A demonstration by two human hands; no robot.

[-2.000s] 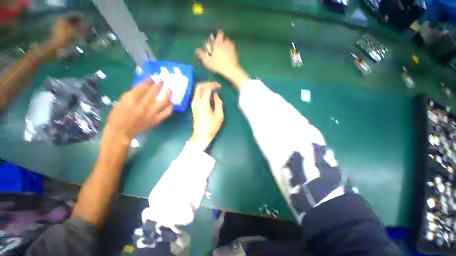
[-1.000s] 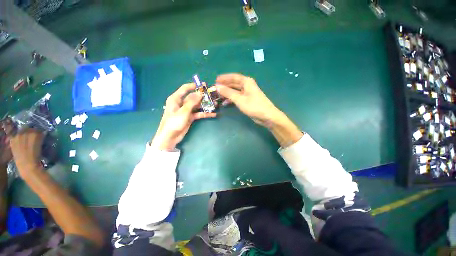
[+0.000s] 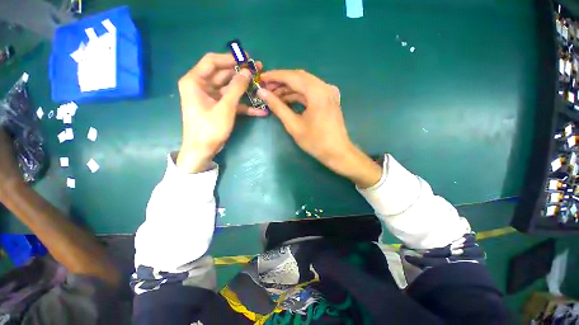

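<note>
My left hand holds a small device housing between thumb and fingers, above the green table. A small display screen, dark with a white face, sticks out from the housing's far end. A bit of orange-yellow flex cable shows between the fingertips. My right hand has its thumb and forefinger closed on the right side of the unit, at the flex cable. The fingers hide part of the housing.
A blue bin with white pieces stands at the far left, with loose white pads nearer me. A person's forearm and a plastic bag are at left. A black parts tray is at right; a pale blue film lies at the far side.
Two seconds ago my right hand was reaching far forward; since one second ago both hands are together on the unit and the right fingers have closed on it. The view has shifted.
</note>
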